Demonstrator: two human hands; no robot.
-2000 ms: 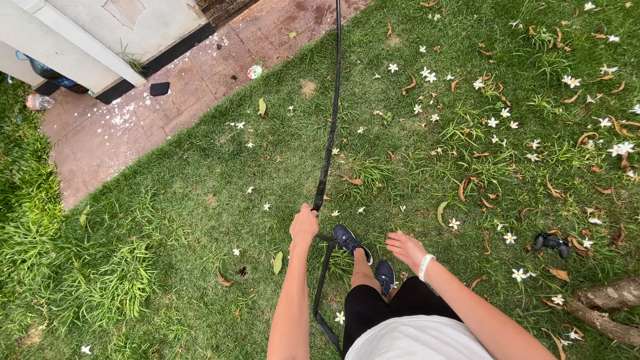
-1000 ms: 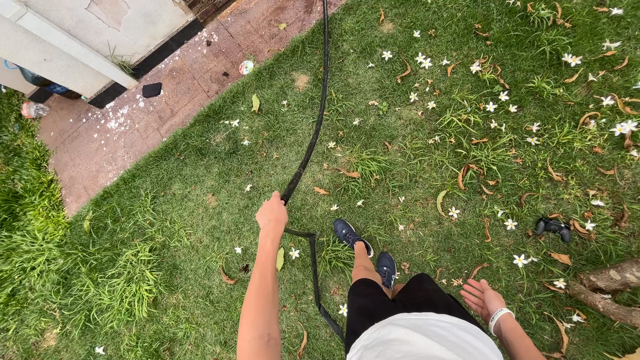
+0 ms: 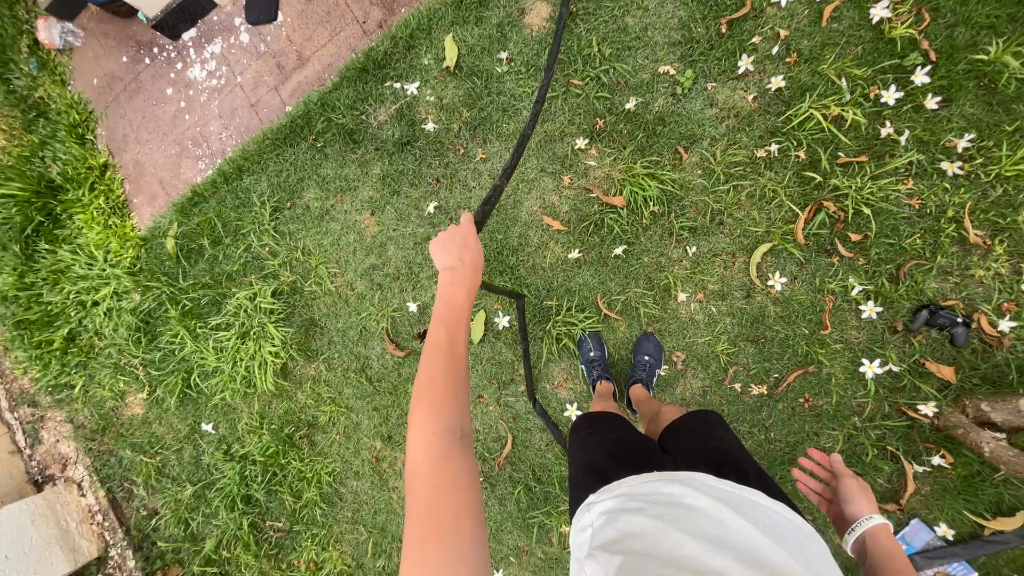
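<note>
Closed around a long black hose [image 3: 512,160], my left hand [image 3: 458,254] is stretched out over the grass. From it the hose runs up past the top edge; a kinked, flatter-looking length hangs or lies below the hand and passes behind my black shorts. My right hand [image 3: 836,486], with a white wristband, is low on the right, its fingers apart and nothing in it. Close to that wrist, a dark strip [image 3: 972,550] crosses a blue and white object [image 3: 920,536], partly hidden by the forearm.
My dark blue shoes [image 3: 644,364] stand on the lawn. A black game controller [image 3: 940,322] lies at the right, above tree branches [image 3: 988,432]. White flowers and dry leaves are scattered about. A paved path [image 3: 200,104] is at the upper left, a stone block [image 3: 50,532] at the lower left.
My left hand has moved left with the hose still in it. My right hand has moved away to the lower right. The feet now stand side by side. The view has shifted.
</note>
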